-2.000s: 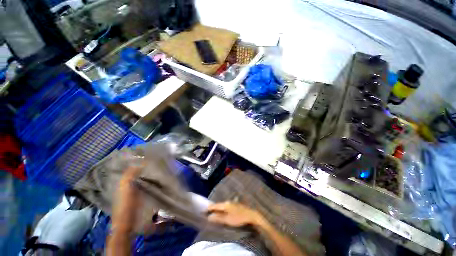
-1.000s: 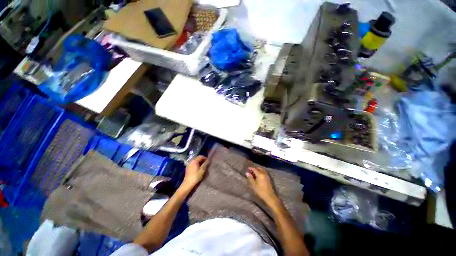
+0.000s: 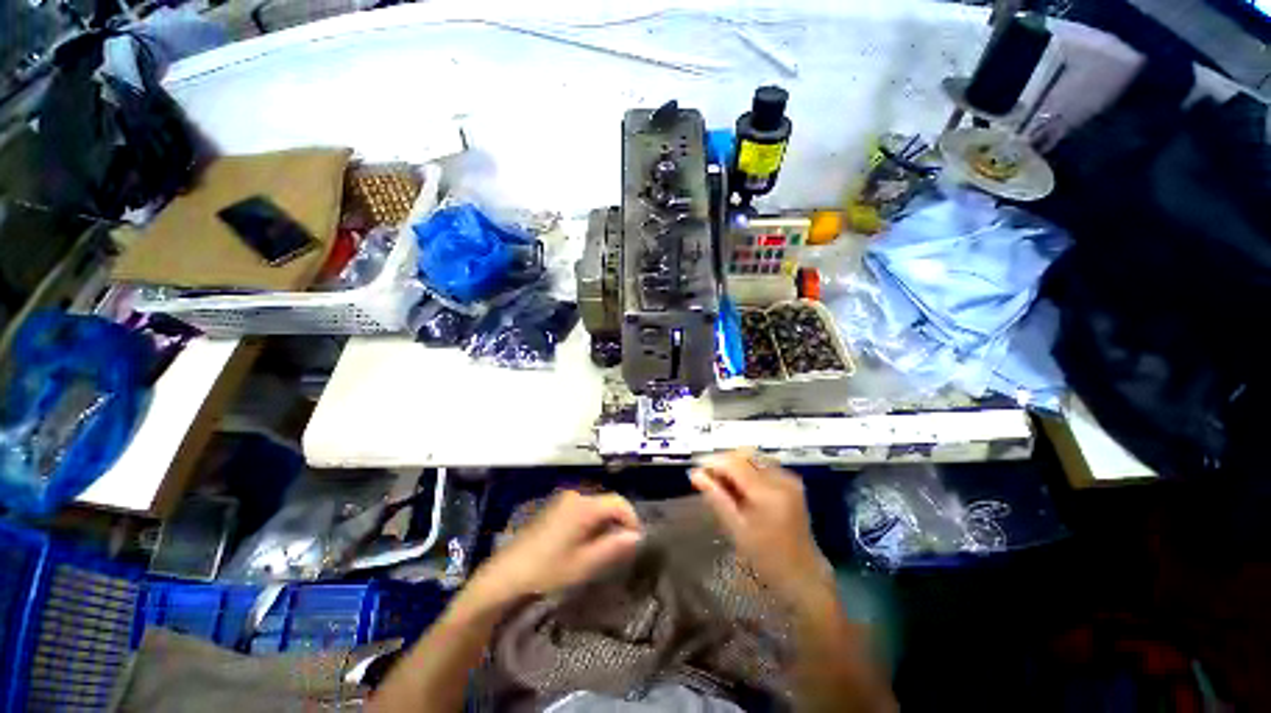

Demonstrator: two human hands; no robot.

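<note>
A brown-grey woven garment (image 3: 627, 613) lies bunched in the lap, its upper edge raised between the hands just below the table's front edge. My left hand (image 3: 579, 536) is closed on the garment's left part. My right hand (image 3: 753, 502) pinches its right part, near the table edge. Both hands are slightly blurred. The button-sewing machine (image 3: 669, 265) stands straight ahead, its front end (image 3: 666, 415) just beyond the garment and not touching it. A divided tray of dark buttons (image 3: 802, 346) stands right of the machine.
Another brown-grey piece (image 3: 230, 676) lies at blue crates (image 3: 84, 613), lower left. A white basket (image 3: 293, 309) with cardboard and a phone (image 3: 266, 230) stands left. A blue bag (image 3: 474, 254) and dark packets are near the machine. A black bottle (image 3: 761, 151) and light blue cloth (image 3: 969, 286) are right.
The view has turned right towards the machine. Both hands have gripped the lap garment and raised its edge closer to the machine's front. The other piece remains at the left.
</note>
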